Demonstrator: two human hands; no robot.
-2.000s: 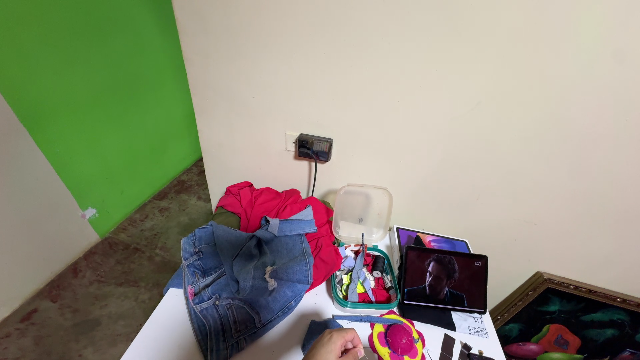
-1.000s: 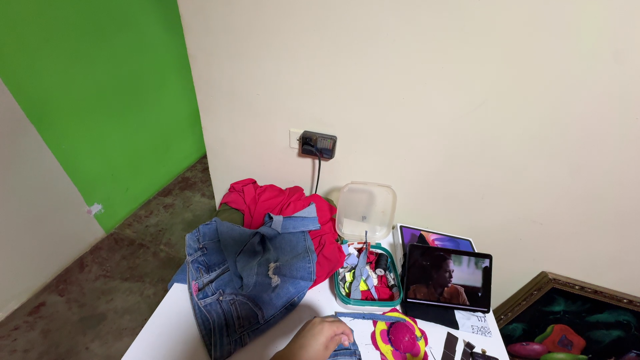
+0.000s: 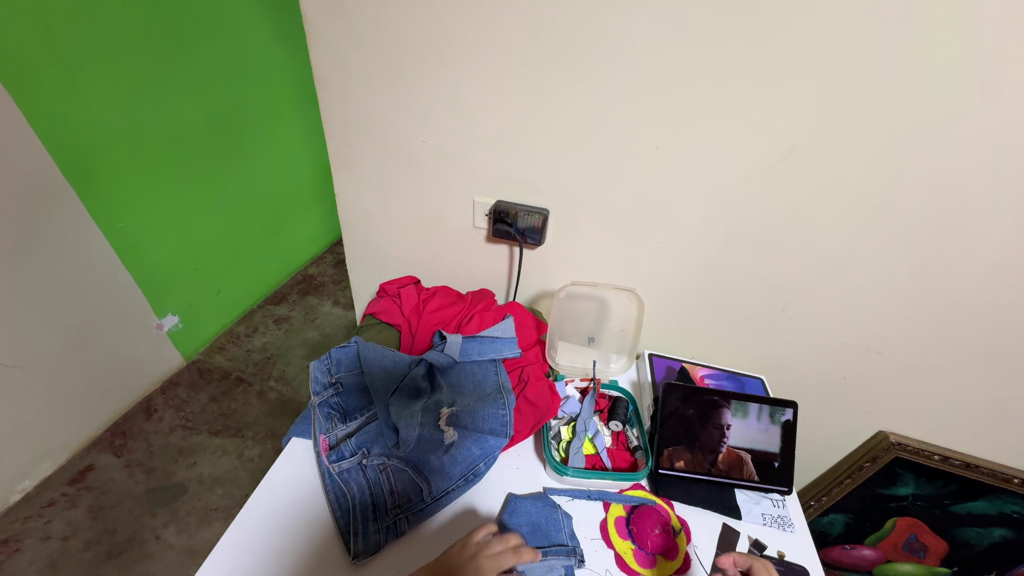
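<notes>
My left hand (image 3: 482, 552) rests at the left edge of a cut piece of blue denim (image 3: 540, 524), its fingers touching the cloth; whether they grip it is unclear. At the bottom edge my right hand (image 3: 744, 564) shows only in part, fingertips close together, and what it holds cannot be made out. Between the hands lies a pink and yellow flower-shaped felt pincushion (image 3: 652, 532), with a narrow denim strip (image 3: 592, 495) reaching onto it. A green-rimmed plastic box (image 3: 596, 474) behind holds fabric scraps and spools of thread (image 3: 618, 413).
Blue jeans (image 3: 400, 448) and red cloth (image 3: 464, 312) cover the left of the white table (image 3: 264, 512). A clear lid (image 3: 596, 328) leans on the wall. At right stand a tablet (image 3: 724, 436), a box (image 3: 708, 372) and a framed painting (image 3: 920, 512). A plugged-in adapter (image 3: 518, 223) has a cable.
My left hand has moved left, showing more of the denim piece. My right hand has come into view at the bottom right. The picture on the tablet has changed.
</notes>
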